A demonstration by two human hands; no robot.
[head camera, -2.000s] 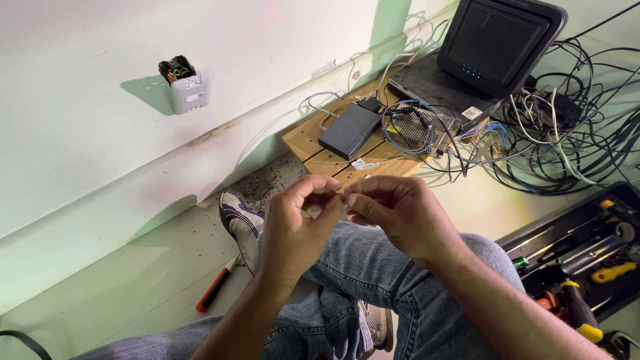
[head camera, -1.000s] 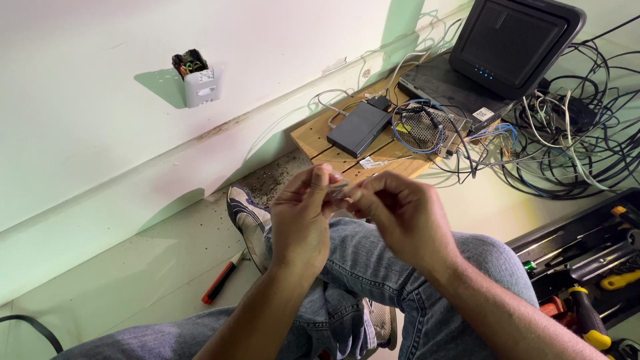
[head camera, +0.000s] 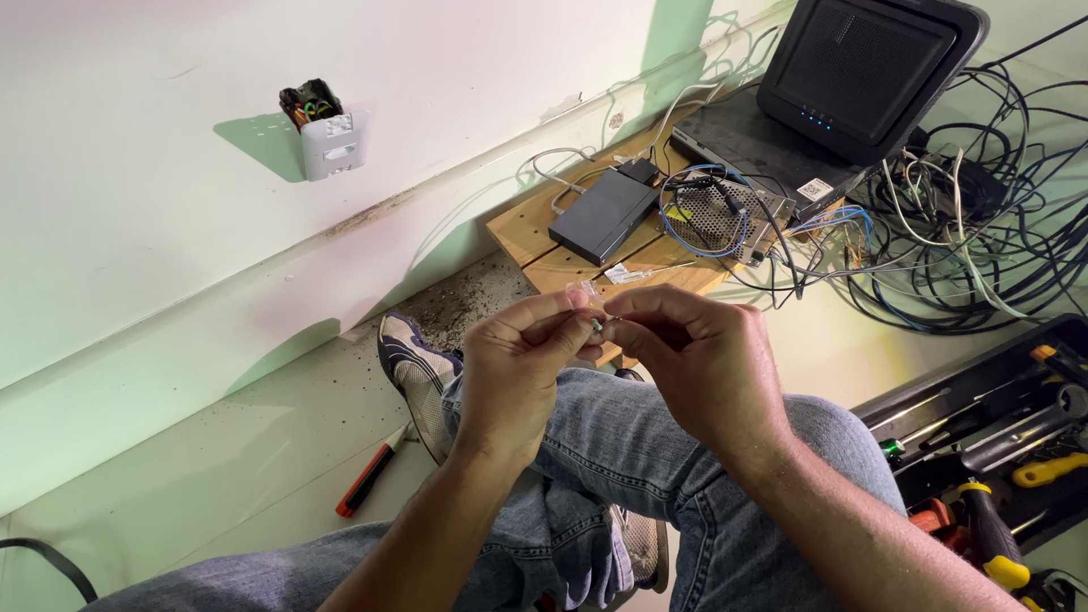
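My left hand point(head camera: 518, 365) holds a small clear plastic bag point(head camera: 585, 294) between thumb and fingers, above my knees. A tiny pale metallic piece point(head camera: 597, 325) shows at my left thumb tip. My right hand point(head camera: 701, 357) meets it there, thumb and forefinger pinched on a tiny item point(head camera: 614, 318) too small to name. On the wall at the left, a white outlet plate point(head camera: 333, 146) hangs tilted in front of an open box with coloured wires point(head camera: 313, 105).
Beyond my hands, a wooden slatted stand point(head camera: 529, 234) bears a black box point(head camera: 603, 214), a perforated metal power supply point(head camera: 722, 217) and a black monitor-like device point(head camera: 863, 72). Tangled cables point(head camera: 952, 246) lie at right, above a tool tray point(head camera: 960, 387). A red-and-black tool point(head camera: 367, 478) lies on the floor.
Both hands stay close together in front of me. The clear bag and the pale piece show more plainly between the fingers now.
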